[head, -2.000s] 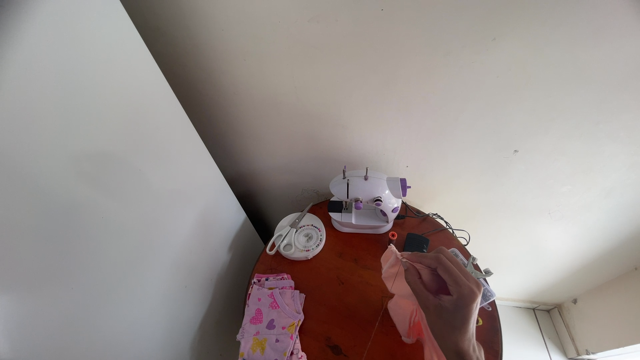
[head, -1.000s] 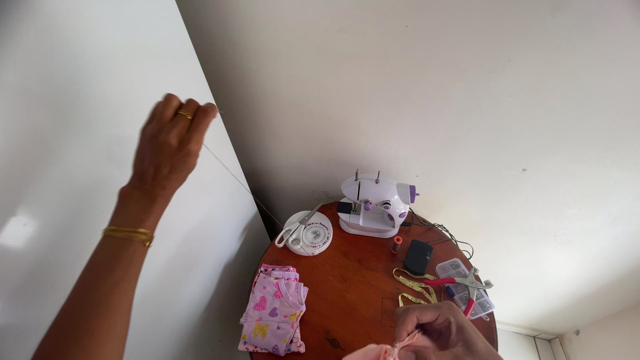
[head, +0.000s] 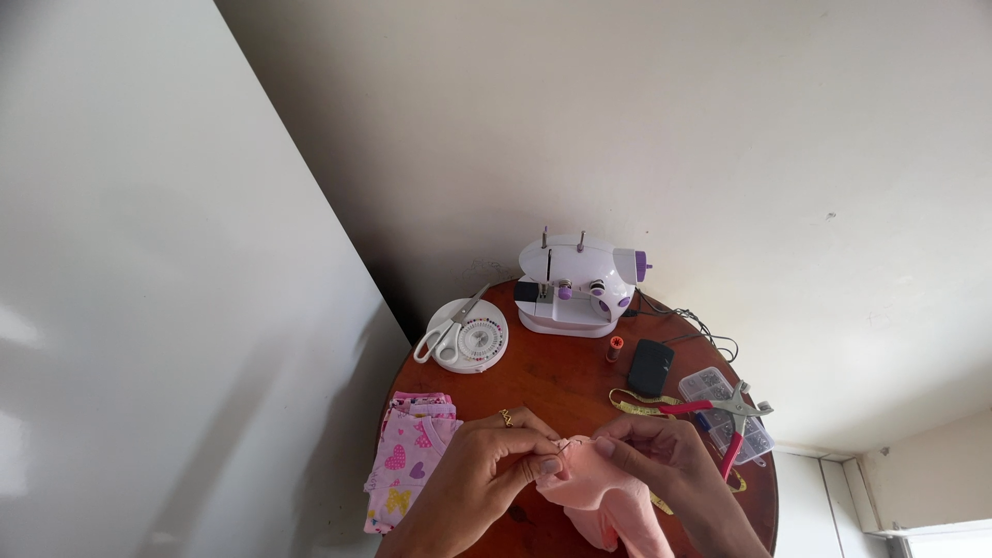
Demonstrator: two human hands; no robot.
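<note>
A peach-pink piece of fabric (head: 604,496) is stretched between both hands over the front of the round wooden table. My left hand (head: 496,465), with a gold ring, pinches the fabric's upper edge at its left end; whether a needle is between the fingertips cannot be told. My right hand (head: 659,461) grips the same edge a little to the right, thumb on top. Dark stitches or thread show on the edge between the hands. Folded pink printed clothing (head: 411,465) lies just left of my left hand.
A white and purple mini sewing machine (head: 577,283) stands at the back. White-handled scissors (head: 449,333) rest on a pin wheel (head: 480,345). On the right are a thread spool (head: 614,349), a black pedal (head: 651,366), a tape measure (head: 635,404), red-handled snap pliers (head: 736,411) and a plastic compartment box (head: 709,384).
My left hand, raised at the upper left with a thread stretched from it a second ago, has come down to the fabric beside my right hand. The fabric is in fuller view.
</note>
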